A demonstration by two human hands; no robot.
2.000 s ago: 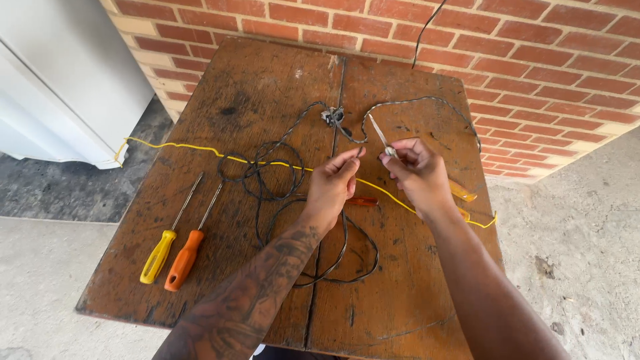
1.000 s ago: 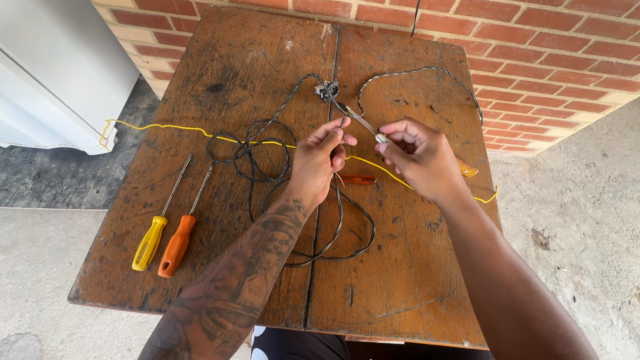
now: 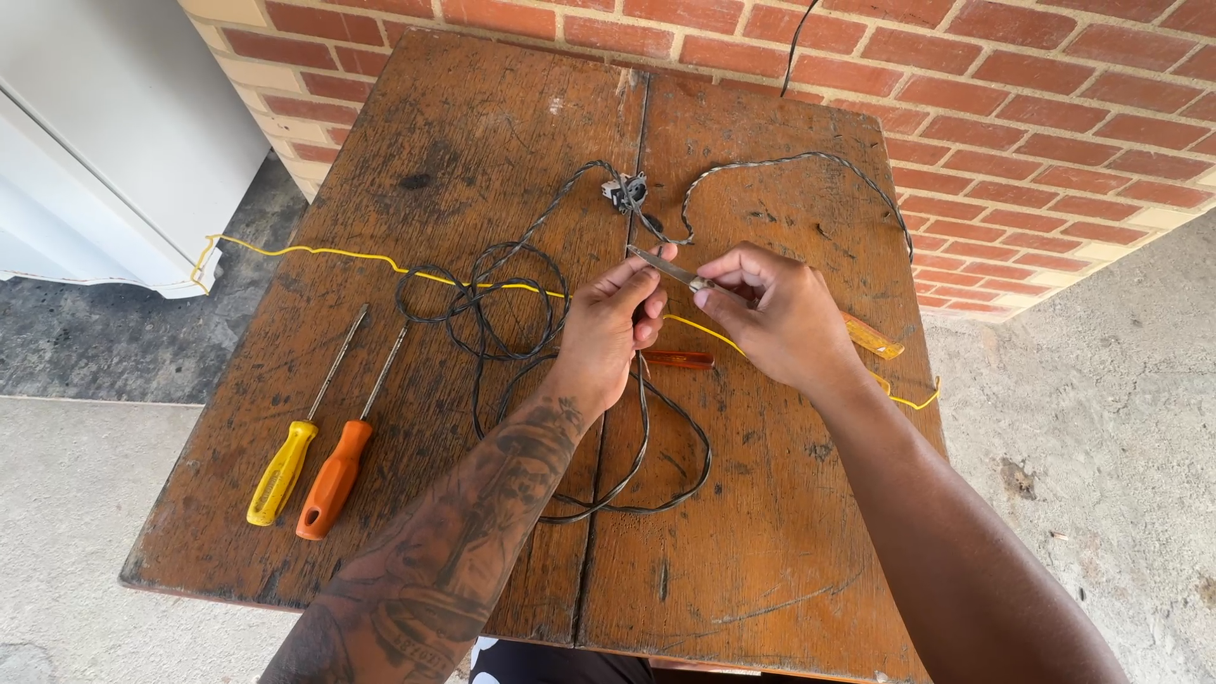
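Note:
My right hand (image 3: 774,309) grips a small knife (image 3: 670,268) by its handle, the blade pointing left. My left hand (image 3: 613,323) pinches the black twisted electrical cord (image 3: 646,432), its fingertips close to the blade's tip. The cord lies in loose loops below and left of that hand. Just beyond the hands, a small grey and black electrical fitting (image 3: 625,193) rests on the table with cord beside it. A yellow wire (image 3: 351,253) runs across the table beneath the cord and partly behind my hands.
On the wooden table (image 3: 760,570) a yellow-handled screwdriver (image 3: 282,475) and an orange-handled screwdriver (image 3: 334,482) lie at left. A red handle (image 3: 679,359) lies behind my left hand, a yellow-orange handle (image 3: 872,336) beyond my right wrist. A brick wall (image 3: 997,114) borders the far side.
The knife blade pointed up and left, apart from my left hand, two seconds ago; now it lies lower, close to the left fingertips. Both hands stay near each other.

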